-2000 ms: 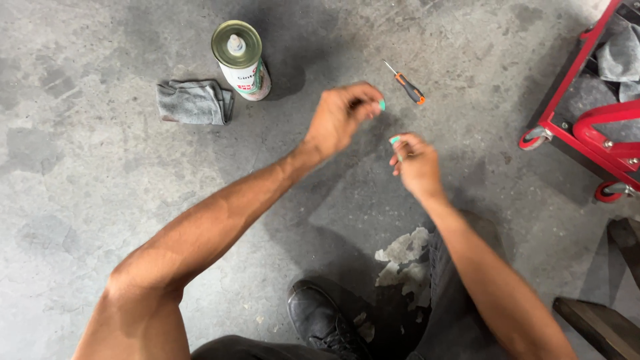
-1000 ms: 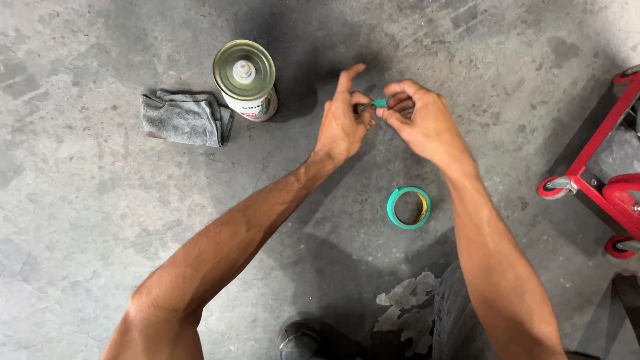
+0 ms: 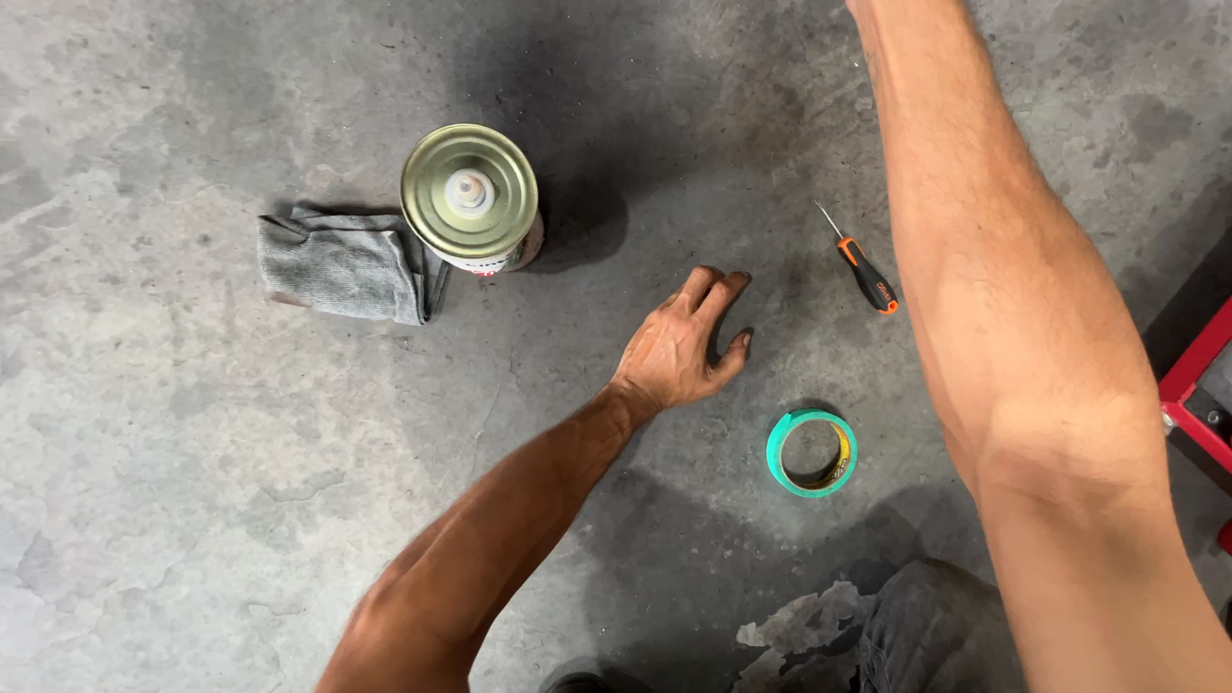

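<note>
My left hand point(image 3: 681, 339) is over the concrete floor, palm down with its fingers apart, and nothing shows in it. A roll of green masking tape point(image 3: 776, 460) lies flat on the floor to its lower right. Farther right, beside my right forearm, lies a small screwdriver-like hand tool point(image 3: 868, 277) with a black and orange handle and a thin metal shaft. My right arm stretches up past the top edge, so the right hand is out of view. Up and left of my left hand stands a round metal can point(image 3: 469, 191) with a pale spout cap. A folded grey cloth point(image 3: 342, 265) lies against it.
Part of a red metal frame point(image 3: 1198, 371) shows at the right edge. My knee in dark trousers point(image 3: 938, 626) is at the bottom, near a pale patch on the floor.
My hands, together around a small green piece one second ago, are now apart. The right one has gone up out of view. The left lies lower, fingers spread, and the green piece is not visible.
</note>
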